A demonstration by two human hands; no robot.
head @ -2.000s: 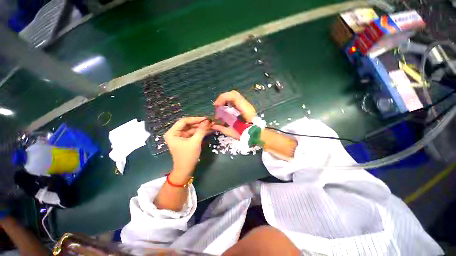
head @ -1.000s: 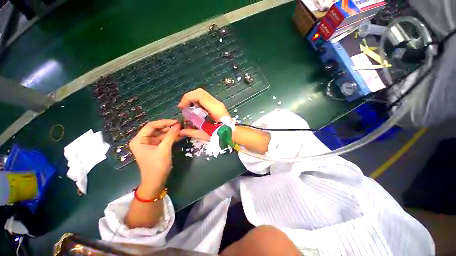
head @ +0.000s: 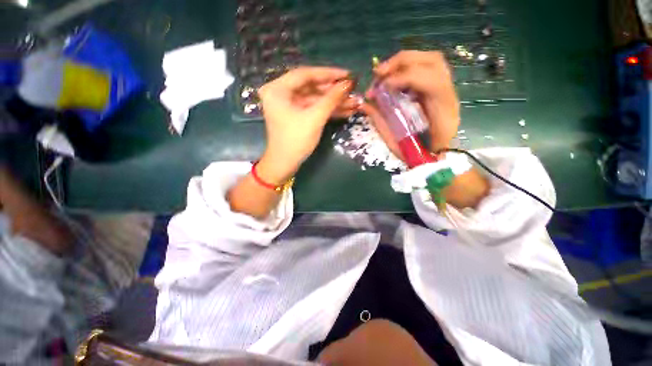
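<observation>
My right hand [head: 423,89] is closed around the glue dispensing syringe [head: 400,118], a translucent barrel with red inside, white tissue wrap [head: 429,171] and a green cap [head: 439,179] at its rear. A yellowish tip shows at its front. My left hand [head: 304,111] pinches a tiny dark component [head: 349,84] between thumb and fingertips; it is mostly hidden and blurred. The fingertips of both hands are close together above a loose pile of white insulating pieces [head: 366,145]. Behind the hands lies the component tray [head: 343,36], with rows of dark components at its left.
White wiping paper [head: 194,77] lies left of the tray. A white bottle with a yellow label [head: 84,86] is by a blue bin [head: 107,61] at far left. The blue controller [head: 635,125] stands at the right edge. Another person's arm [head: 32,214] shows at lower left.
The view has turned and shifted, so the bench edge now runs level and the tray sits higher in the picture. Both hands keep their holds; the syringe points more upward, with its tip slightly away from the left fingertips.
</observation>
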